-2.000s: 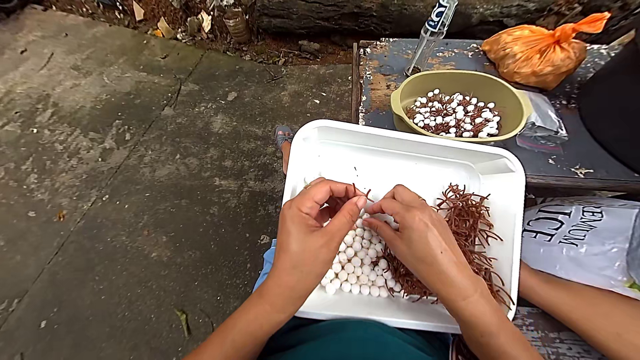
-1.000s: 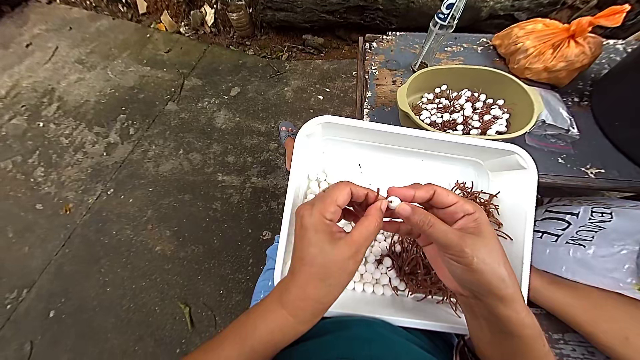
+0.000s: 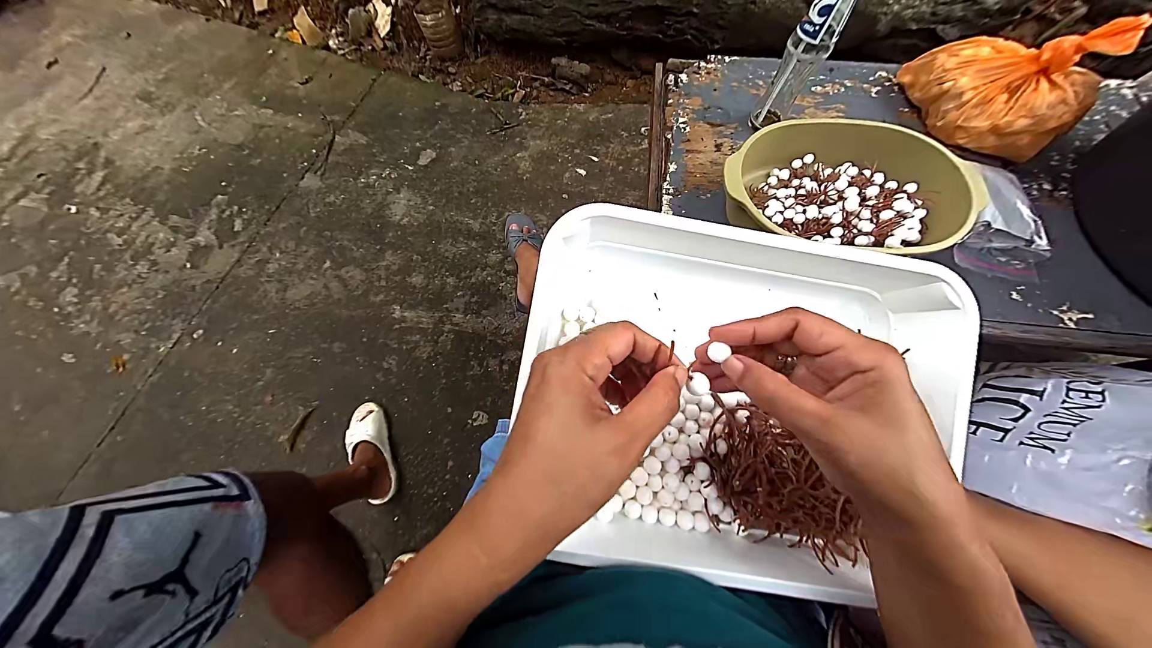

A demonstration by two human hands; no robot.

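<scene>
Both hands are above a white plastic tray (image 3: 720, 252). My left hand (image 3: 598, 405) pinches a thin brown strand (image 3: 671, 351) between thumb and forefinger. Between the thumb and forefinger of my right hand (image 3: 810, 387) is a small white bead (image 3: 719, 352). Another white bead (image 3: 698, 383) lies close to the left fingertips; whether it is on the strand I cannot tell. Below the hands, many white beads (image 3: 666, 486) cover the tray floor, with a heap of brown strands (image 3: 783, 477) to their right.
Behind the tray, an olive oval basin (image 3: 967, 211) with beads and strands stands on a worn table (image 3: 702, 108), beside a clear bottle (image 3: 796, 72), an orange tied bag (image 3: 999, 90) and a plastic pouch (image 3: 1008, 216). A person's leg (image 3: 306, 540) is at left, a white printed bag (image 3: 1062, 441) at right.
A person's leg in grey shorts and a white shoe has come into view at the left. My hands have moved slightly apart from where they met around a bead one second ago.
</scene>
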